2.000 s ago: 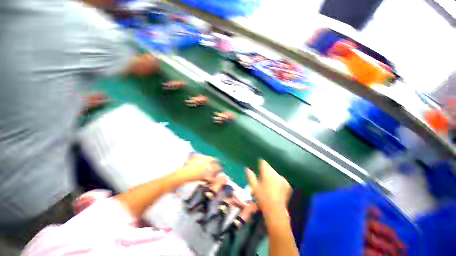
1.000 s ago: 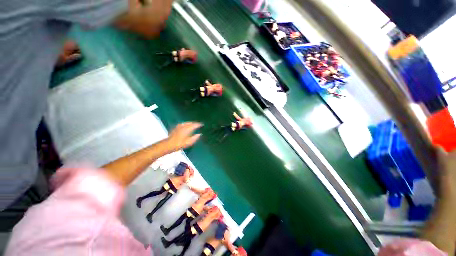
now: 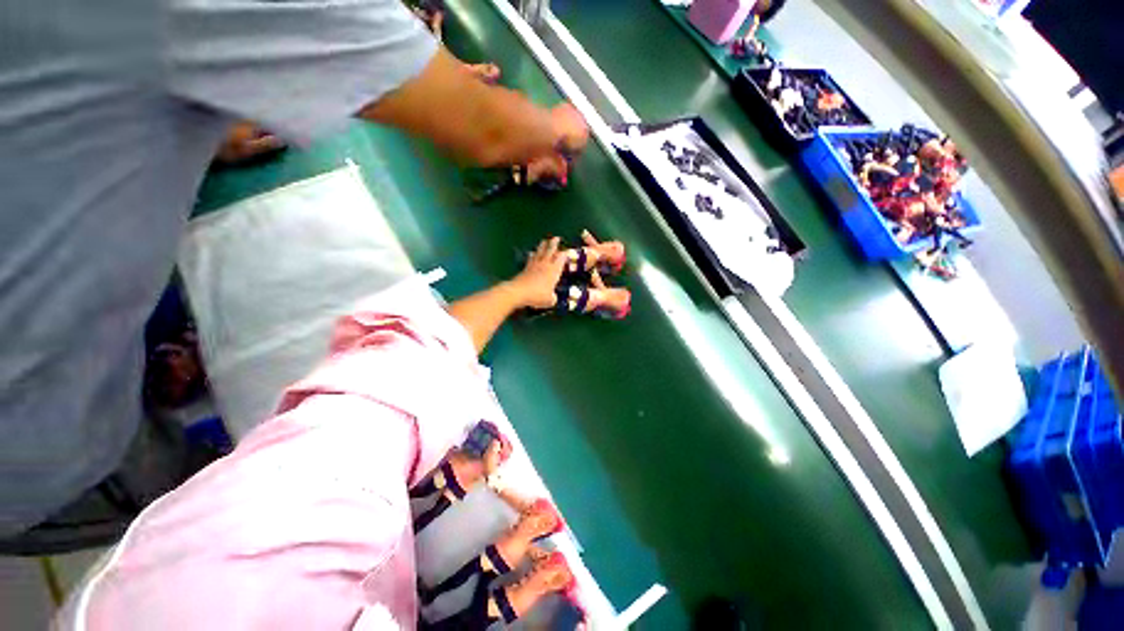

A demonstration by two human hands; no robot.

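My left hand (image 3: 540,279) is over the green belt with its fingers around the dark lower parts of two figures. The upper figure (image 3: 604,256) and the lower figure (image 3: 606,301) lie side by side, red heads pointing right; the hand partly hides their legs. More figures (image 3: 524,542) lie in a row on the white mat (image 3: 302,271), beside and partly behind my pink sleeve, heads towards the belt. My right hand is out of the picture.
A person in grey at the left reaches a hand (image 3: 561,133) to another figure on the belt. Across the rail stand a black-rimmed tray (image 3: 709,203), a dark tray, a blue bin of jumbled parts (image 3: 851,203) and blue crates (image 3: 1070,444).
My left hand has moved out over the belt onto the figures. The lower belt figure now lies close against the upper one. The other person's hand has come down to a figure.
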